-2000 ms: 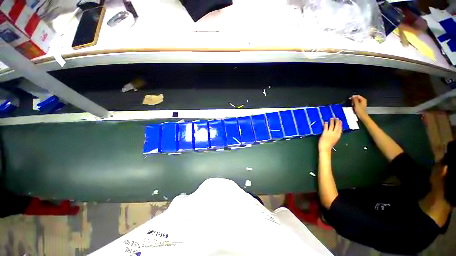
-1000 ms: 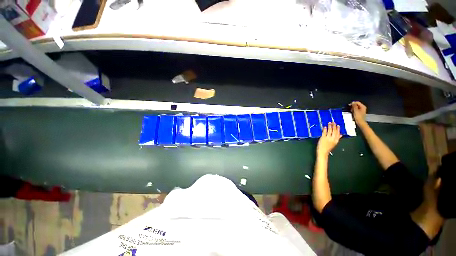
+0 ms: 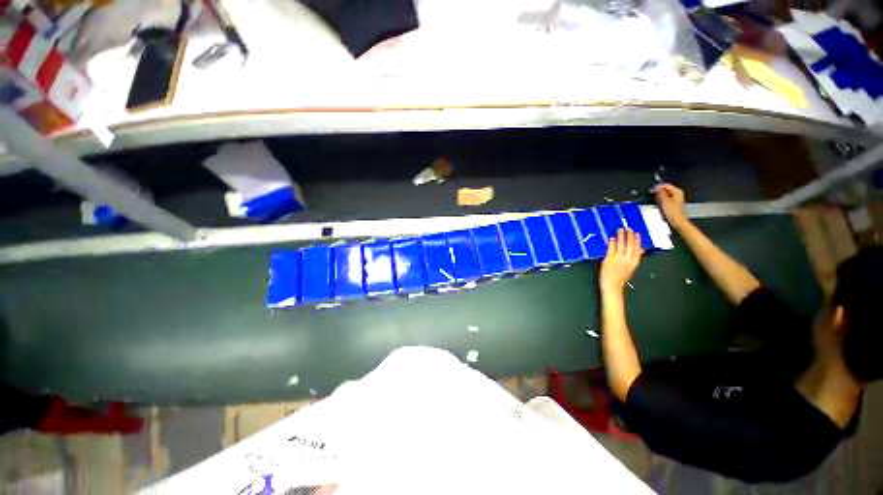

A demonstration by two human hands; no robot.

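A long row of glossy blue boxes (image 3: pixel 421 263) lies on the near dark green surface (image 3: pixel 174 309), slanting up to the right along the pale rail (image 3: pixel 368 229). A white end shows at its right. Neither of my hands is in the picture; only my white garment shows at the bottom. Another person's hand (image 3: pixel 622 253) rests on the row's right end. That person's other hand (image 3: pixel 670 200) is at the rail beyond it, close to small scraps.
An open carton (image 3: pixel 263 198) and another blue-and-white piece (image 3: pixel 105 215) lie on the dark strip behind the rail, with a tan scrap (image 3: pixel 474 196). The cluttered white shelf (image 3: pixel 465 82) holds a smartphone (image 3: pixel 155 72). Red stools (image 3: pixel 92 418) stand below.
The open carton and the scraps behind the rail have moved right. The row stays on the green surface. The other person's far hand has lifted slightly; the view has shifted a little.
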